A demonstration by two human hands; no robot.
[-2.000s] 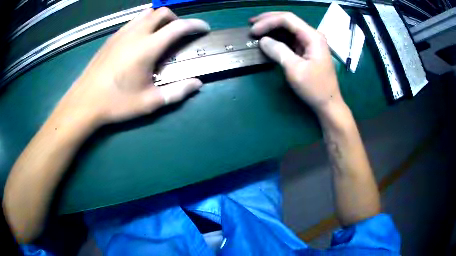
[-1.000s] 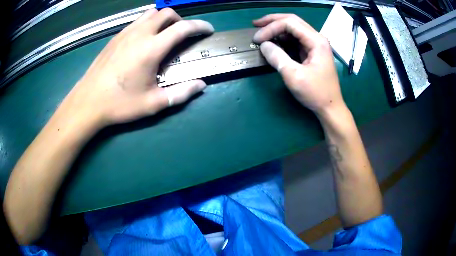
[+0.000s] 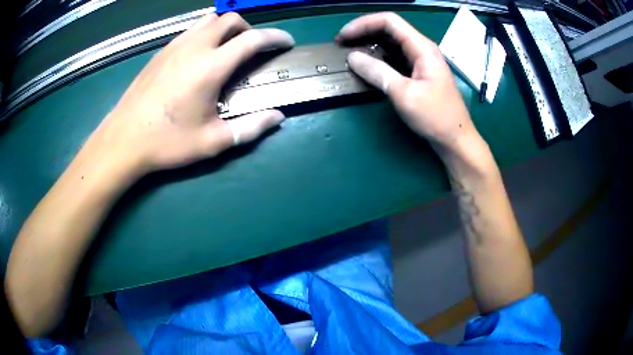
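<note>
A silver-grey metal plate [image 3: 302, 73] lies on the green mat, with several small shiny fittings along its length. My left hand [image 3: 184, 93] holds its left end, thumb along the near edge and fingers over the far side. My right hand [image 3: 420, 83] is at its right end. The right thumb tip rests on the plate top by a fitting, and the index finger is raised and curled above it. Whitish coverings show on the thumbs and a left finger. I cannot tell whether a small part is between the right fingertips.
Long bright rails [image 3: 104, 48] run along the far side of the green mat [image 3: 277, 180]. A blue bar [image 3: 260, 5] lies at the top. At the right are a white paper slip [image 3: 463, 43], a dark pen [image 3: 486, 66] and a speckled metal profile [image 3: 555, 62].
My right thumb and index finger have shifted slightly left and spread apart over the plate's right end, showing a fitting there. My left hand and the plate have hardly moved.
</note>
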